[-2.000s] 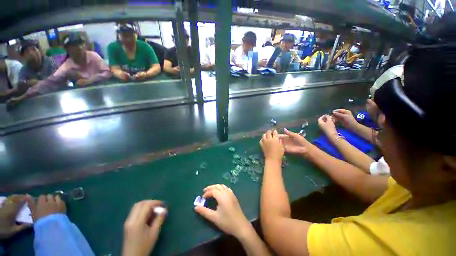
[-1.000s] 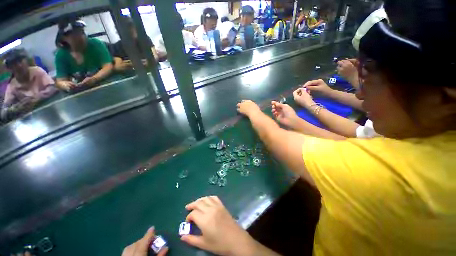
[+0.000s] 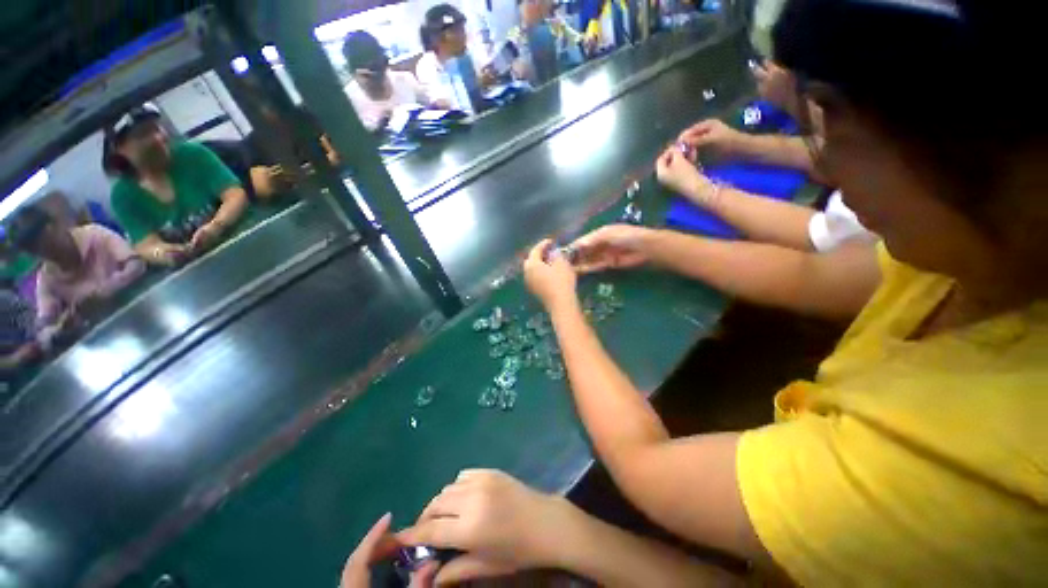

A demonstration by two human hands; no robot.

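My left hand [image 3: 370, 556] is at the bottom edge, partly cut off, with its fingers around a small square unit [image 3: 416, 556]. My right hand [image 3: 488, 526] comes in from the right and its fingertips meet at the same unit. The unit shows a shiny, pale and dark face and is mostly covered by fingers. Whether there is one unit or two pressed together cannot be told.
Clear square pieces [image 3: 506, 365] lie loosely on the green bench [image 3: 333, 482]. A yellow-sleeved neighbour [image 3: 873, 459] reaches across at the right. A blue sheet [image 3: 736, 198] lies beyond. A green post [image 3: 391, 218] stands by the dark conveyor [image 3: 276, 356]. People sit opposite.
The view has turned right and tilted. My hands, apart earlier with a square unit in each, are now together. The neighbour's hands have come together over the bench edge.
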